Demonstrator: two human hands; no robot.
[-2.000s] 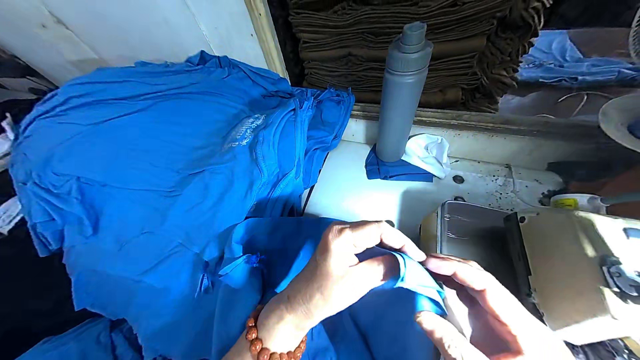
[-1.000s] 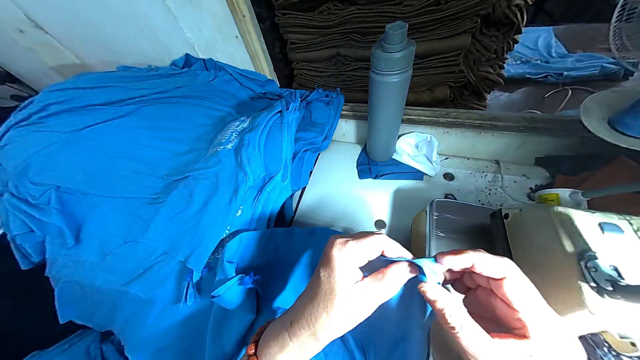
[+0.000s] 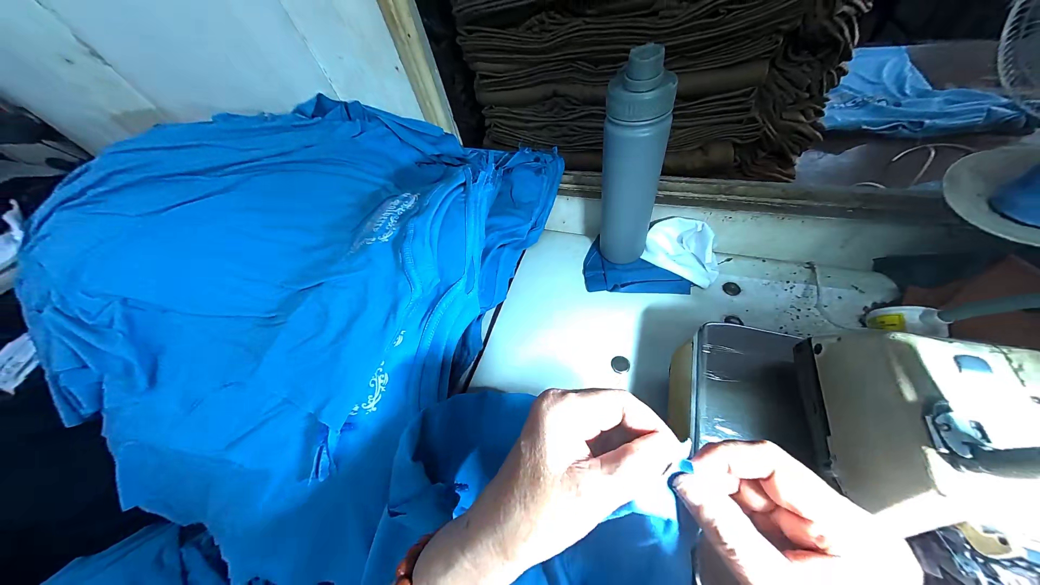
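My left hand [image 3: 585, 471], with a reddish-brown bead bracelet at the wrist, pinches an edge of a blue knit garment piece [image 3: 479, 431]. Close beside it on the right, my right hand [image 3: 772, 504] pinches the same edge between thumb and fingertips. The rest of this fabric hangs below and to the left of my hands. At the left lies a large pile of blue garments [image 3: 244, 268] with white printed motifs. Just beyond my right hand stands a beige sewing machine [image 3: 886, 406] with a grey metal cover.
A grey bottle [image 3: 638, 162] stands on a folded dark blue cloth [image 3: 630, 280] beside a white cloth scrap [image 3: 684, 248] on the white machine table [image 3: 536, 325]. Behind a ledge rise stacked dark brown fabrics [image 3: 617, 89]. A white wall panel [image 3: 203, 49] borders the garment pile.
My hands have stayed close together on the blue fabric. The edge was spread in a loop between them two seconds ago; now only a small bit shows between the fingertips.
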